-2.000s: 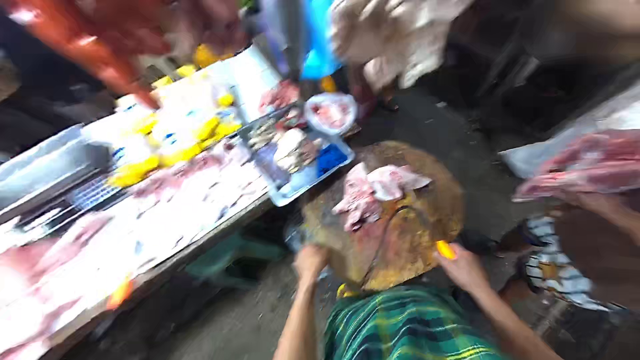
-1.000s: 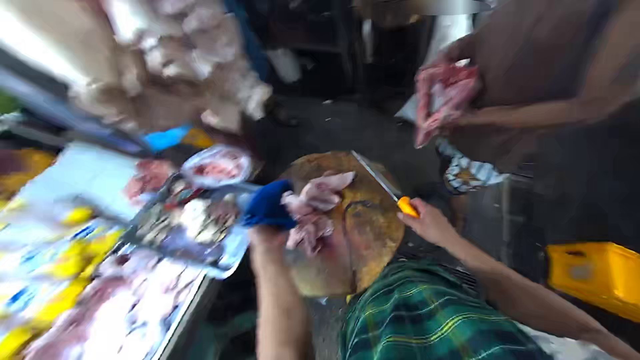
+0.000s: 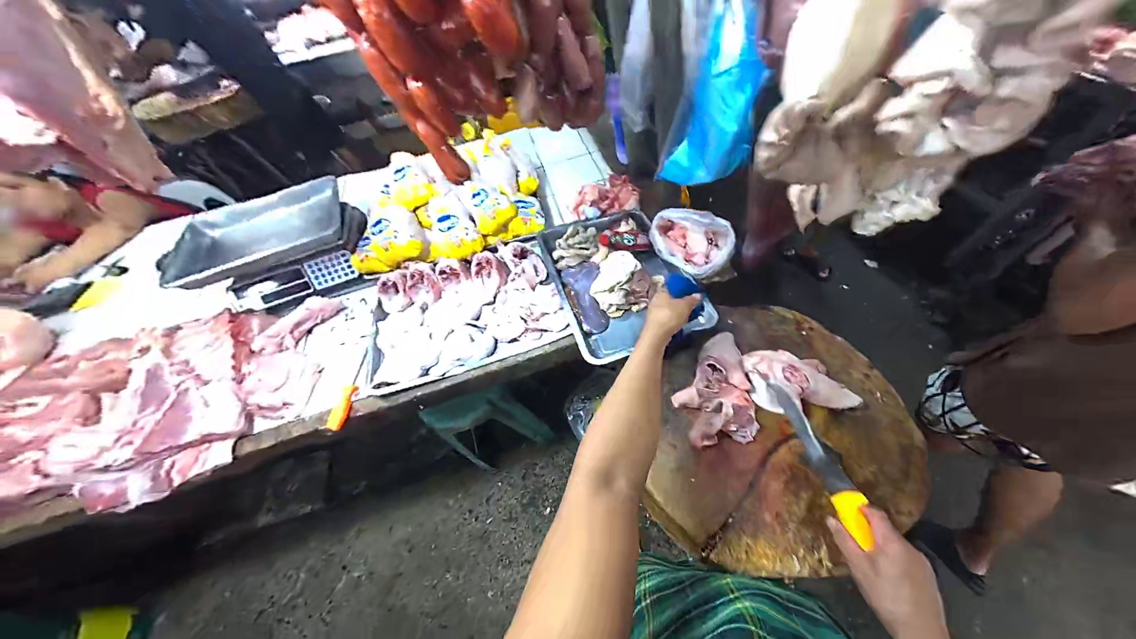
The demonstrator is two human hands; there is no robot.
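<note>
My right hand grips the yellow handle of a knife. Its blade lies against a piece of raw meat on a round wooden chopping block. A second meat piece lies beside it on the left. My left hand reaches to the right edge of a grey tray, its fingers on a blue cloth. Whether the fingers are closed on the cloth is unclear. The tray also holds pale offal and a red bottle or can.
Left is a counter with meat slabs, chicken pieces, yellow-wrapped packs and an empty metal tray. Sausages and pale offal hang overhead. A person stands right of the block; another person's arm is at far left.
The blue cloth, held by my left hand beside the meat a second ago, is now at the tray's edge. The knife has come to the meat. The view has swung left.
</note>
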